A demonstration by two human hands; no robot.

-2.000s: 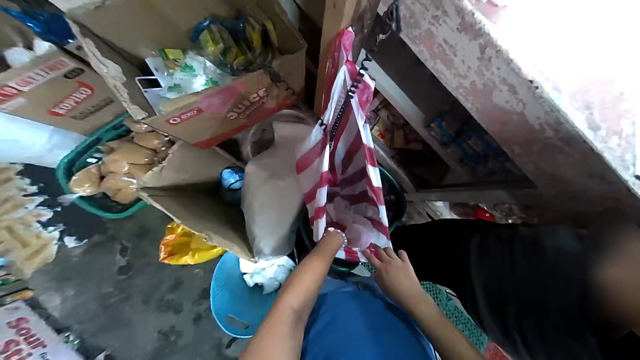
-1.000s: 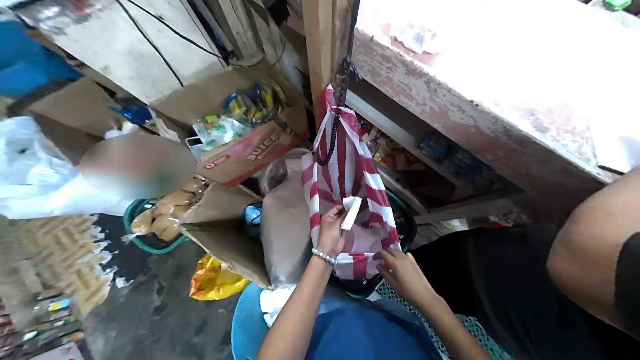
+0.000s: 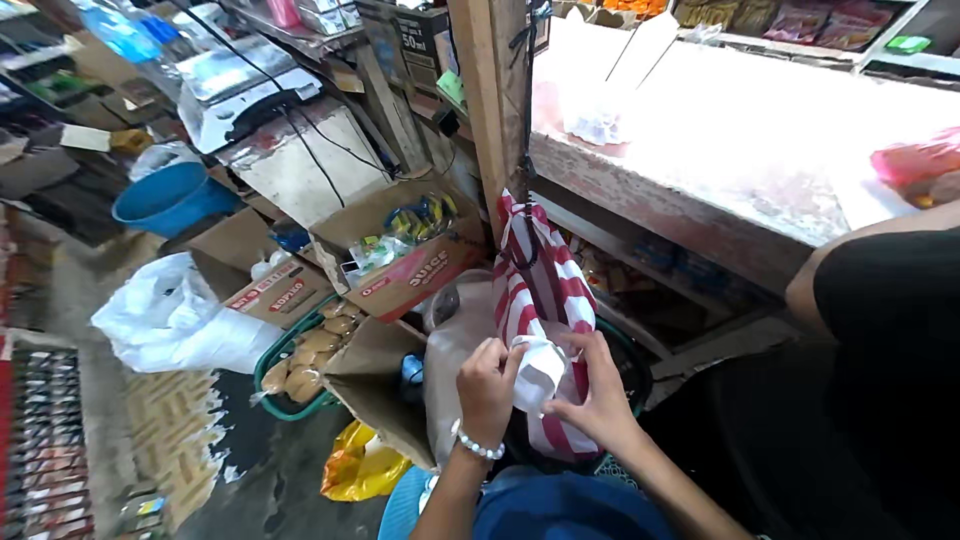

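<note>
My left hand [image 3: 487, 386], with a beaded bracelet at the wrist, pinches the upper left edge of a small white bag or wrapper [image 3: 540, 373]. My right hand [image 3: 600, 390] is spread at the right side of this white piece, its thumb and fingers at the edge; whether it grips is unclear. Both hands are over a red-and-white striped plastic bag [image 3: 577, 300], which hangs by a dark cord from a wooden post [image 3: 491, 97]. Some clear pinkish plastic shows inside the striped bag. What the white piece holds, if anything, is hidden.
Left of the bag stand a beige sack [image 3: 457, 352], an open cardboard box [image 3: 382, 390], a juice carton [image 3: 420, 277] and a green basket [image 3: 270, 397] of brown packets. A pale counter [image 3: 675, 165] runs along the right, beside a person's dark-clothed leg [image 3: 892, 292].
A second ago my left hand held a narrow white strip over the striped bag; now the white piece is spread wider. My right hand has moved up from the bag's rim to its side. The view has shifted.
</note>
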